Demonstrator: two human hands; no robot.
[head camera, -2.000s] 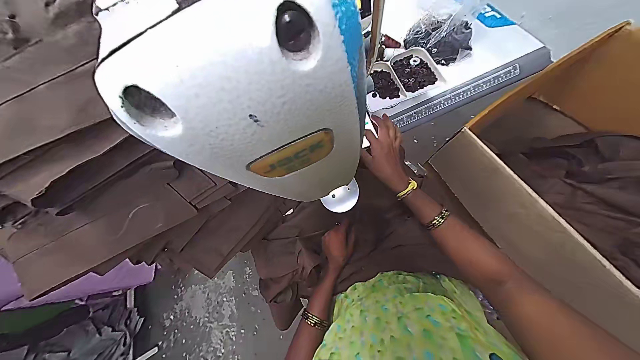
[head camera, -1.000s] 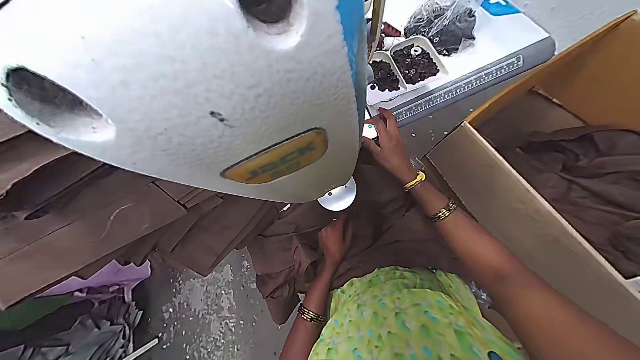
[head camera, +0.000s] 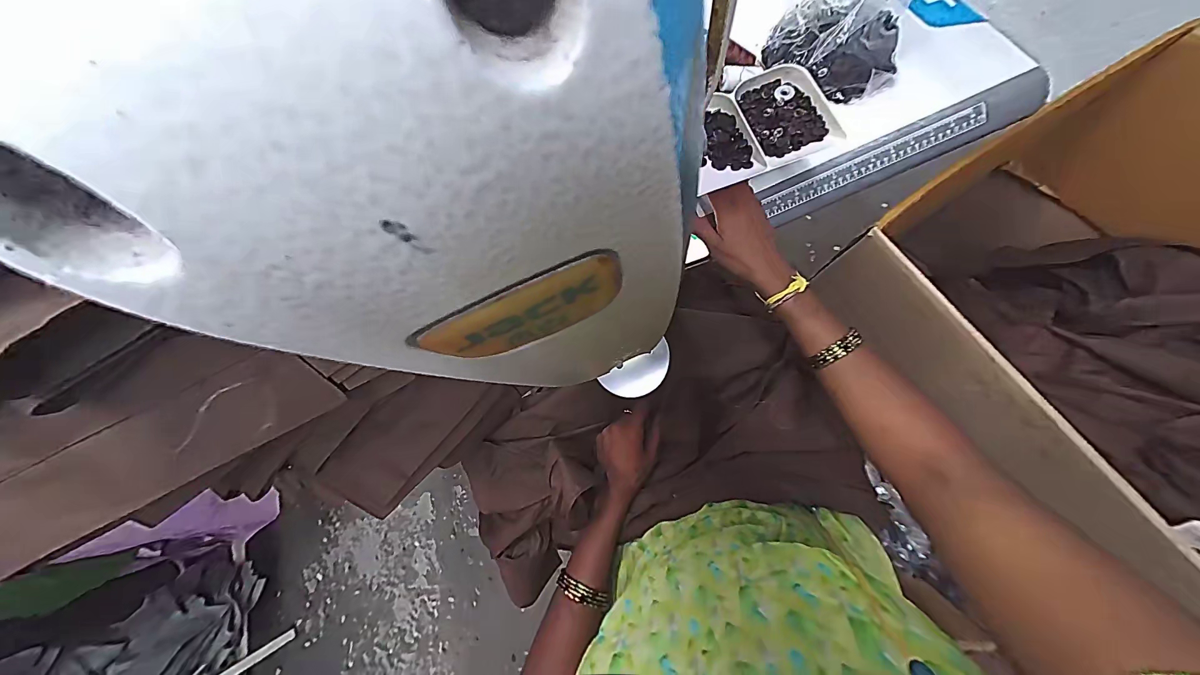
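A white Jack sewing machine head (head camera: 525, 187) fills the upper left and middle. Below its lower tip shows a round silver disc (head camera: 637, 371). My left hand (head camera: 626, 450) lies on brown fabric (head camera: 750, 394) just under the disc, fingers bent; whether it pinches the cloth is unclear. Reaching beside the machine's right edge, my right hand (head camera: 736, 234) is partly hidden by it, near a small white edge; its grasp cannot be made out. Just beyond that hand stands a white two-part tray (head camera: 834, 131) holding small dark buttons.
Stacked brown fabric pieces (head camera: 234, 403) lie at left, above purple and grey cloth (head camera: 187, 562). A cardboard box (head camera: 1012, 375) with brown fabric stands at right. A plastic bag (head camera: 834, 47) of dark items sits on the white tabletop (head camera: 937, 75), whose edge carries a ruler (head camera: 881, 159).
The view has moved closer to the machine head. My right hand has moved nearer the button tray and now is partly behind the machine's edge. My left hand stays below the disc.
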